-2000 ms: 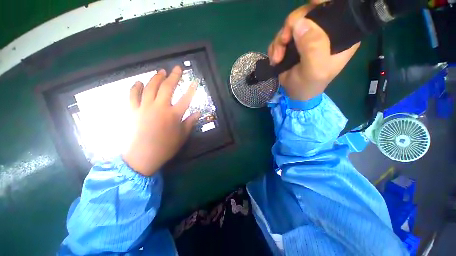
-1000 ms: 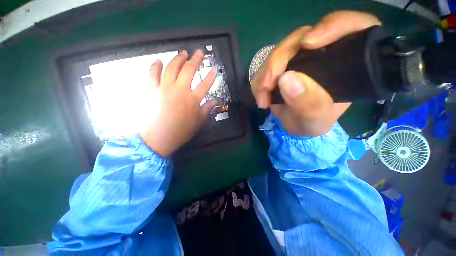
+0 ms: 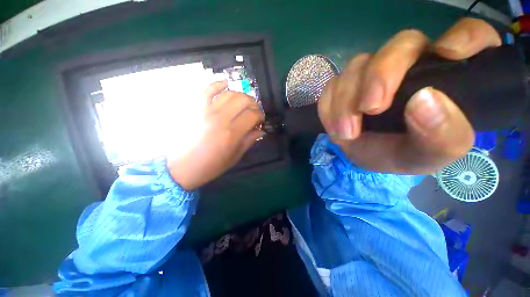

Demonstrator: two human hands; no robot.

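Observation:
A flat device (image 3: 151, 110), glaring white, lies in a black fixture tray (image 3: 279, 87) with circuit parts at its right end. My left hand (image 3: 218, 136) rests over the device, its fingers bent at the circuit end near the screwdriver tip. My right hand (image 3: 401, 104) grips a thick black electric screwdriver (image 3: 465, 87), held nearly level and pointing left; its thin front end reaches the right end of the device beside my left fingers. Whether the bit touches a screw cannot be told. The left fingertips are partly hidden.
A round silvery screw dish (image 3: 309, 78) sits right of the tray, partly hidden behind my right hand. A small pale-green fan (image 3: 468, 176) and blue bins (image 3: 456, 238) are at the right. A worn white rail (image 3: 55, 17) runs along the back of the green bench.
The screwdriver tip has moved from the dish left to the device's circuit end. My left fingers, spread flat before, have bent in close to the tip.

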